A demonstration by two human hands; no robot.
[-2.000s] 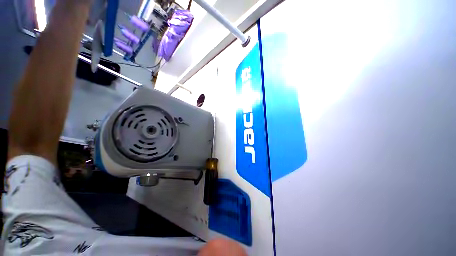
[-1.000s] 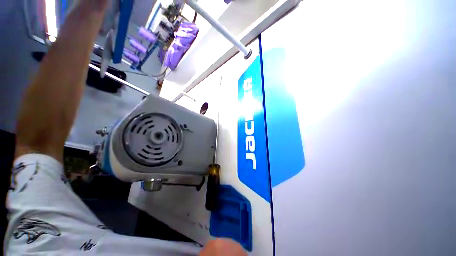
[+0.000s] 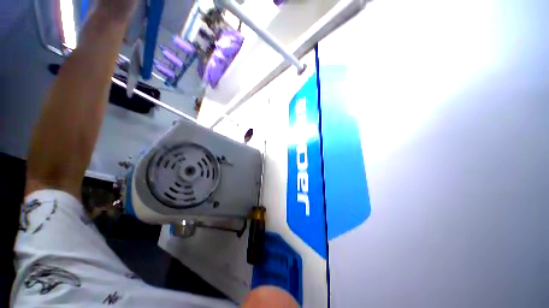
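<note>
The sewing machine head (image 3: 186,174) lies on the white table with its round vented cover facing me. A blue bar (image 3: 152,39) with pale round discs (image 3: 133,69) hangs at the upper left. My left arm reaches up beside it, and my left hand (image 3: 117,5) is blurred and mostly cut off by the top edge, so its grip is hidden. A white rod (image 3: 265,36) meets the table near the blue corner panel (image 3: 306,168). Only a bit of my right arm shows at the bottom edge; my right hand is out of view.
A dark-handled screwdriver (image 3: 257,236) lies beside the machine head, at the blue tray (image 3: 278,261). A small dark hole (image 3: 248,135) is in the table. Purple thread cones (image 3: 171,57) and purple fabric (image 3: 225,55) are at the back. The white tabletop (image 3: 433,198) extends right.
The view has shifted, so the machine, table panel and screwdriver sit slightly lower in the picture. My left arm and the blue bar appear slightly farther right.
</note>
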